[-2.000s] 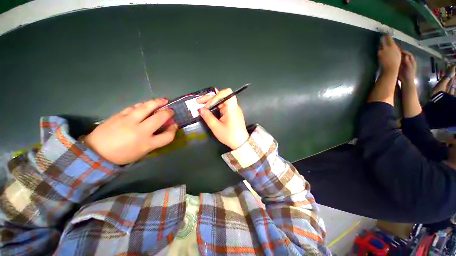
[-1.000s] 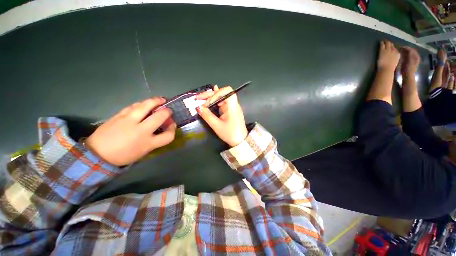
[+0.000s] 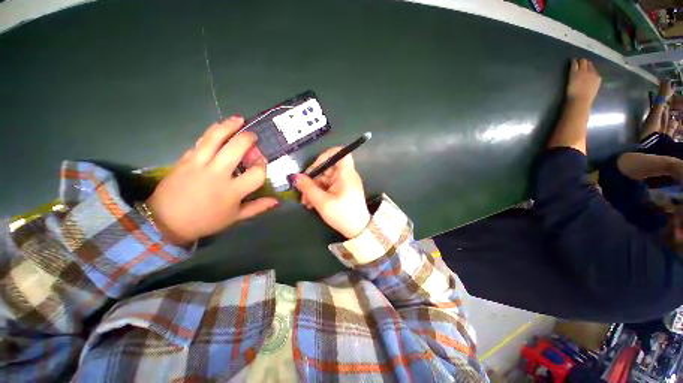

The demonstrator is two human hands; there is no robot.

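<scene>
A black oblong phone unit (image 3: pixel 271 132) lies tilted up to the right, its left end under the fingers of my left hand (image 3: pixel 212 178), which holds it. A white panel with dark dots (image 3: pixel 302 121) covers its right half, and a thin pale wire (image 3: pixel 269 112) curves along the upper long edge. My right hand (image 3: pixel 333 188) is just below the unit and holds slim black tweezers (image 3: pixel 341 158), pale end up and right; their working tip is hidden by the fingers. A pale shiny patch (image 3: pixel 282 171), film or glare, shows between the unit and my right fingertips.
The dark green tabletop (image 3: pixel 419 97) has a white edge rail (image 3: pixel 524 20) at the back. Yellow tape (image 3: pixel 34 217) is stuck on it at left. A neighbouring worker's forearm (image 3: pixel 573 112) rests on the table at right. A red object (image 3: pixel 550 360) is low at right.
My right hand has moved down off the unit, and the dotted white panel now shows uncovered. The tweezers point up more steeply. One of the neighbour's hands has drawn back from the table.
</scene>
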